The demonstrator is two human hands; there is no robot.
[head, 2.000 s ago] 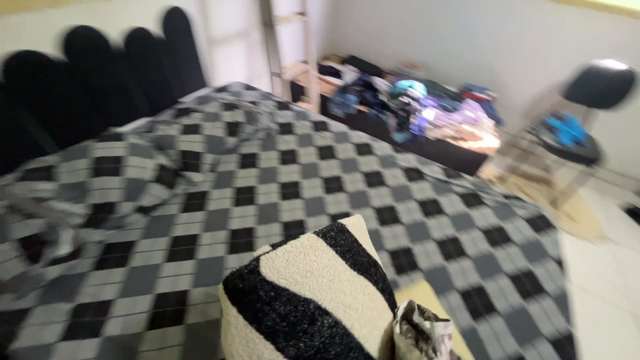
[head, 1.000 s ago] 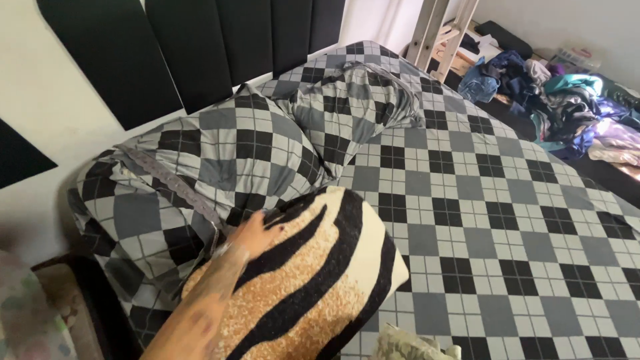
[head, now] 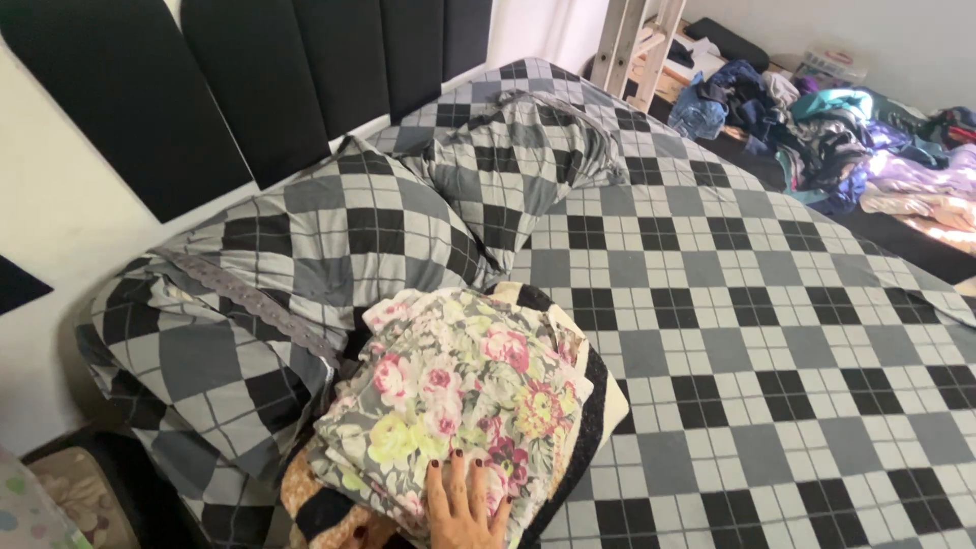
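Note:
A folded floral cloth [head: 450, 396] lies on top of a cushion with black, cream and tan stripes [head: 606, 419], near the lower middle of the head view. My right hand [head: 461, 503] rests palm down on the lower part of the cloth, its fingers slightly spread and the thumb hidden. I cannot make out my left hand. The cushion sits on a bed with a grey, black and white checked sheet [head: 724, 328]. Rumpled pillows in matching checked fabric [head: 366, 221] lie against the headboard side, close to the cushion and cloth.
Black padded headboard panels [head: 259, 91] line the wall at upper left. A ladder [head: 637, 53] stands past the bed's far corner. Piled clothes [head: 823, 137] lie beyond the bed at upper right. At lower left is a dark-edged container [head: 133, 488] beside a spotted cloth [head: 30, 511].
The floral cloth now lies over the cushion, which was uncovered one second ago. The forearm and hand seen at the cushion's left side then are gone from there. The view swung left from the earliest frame.

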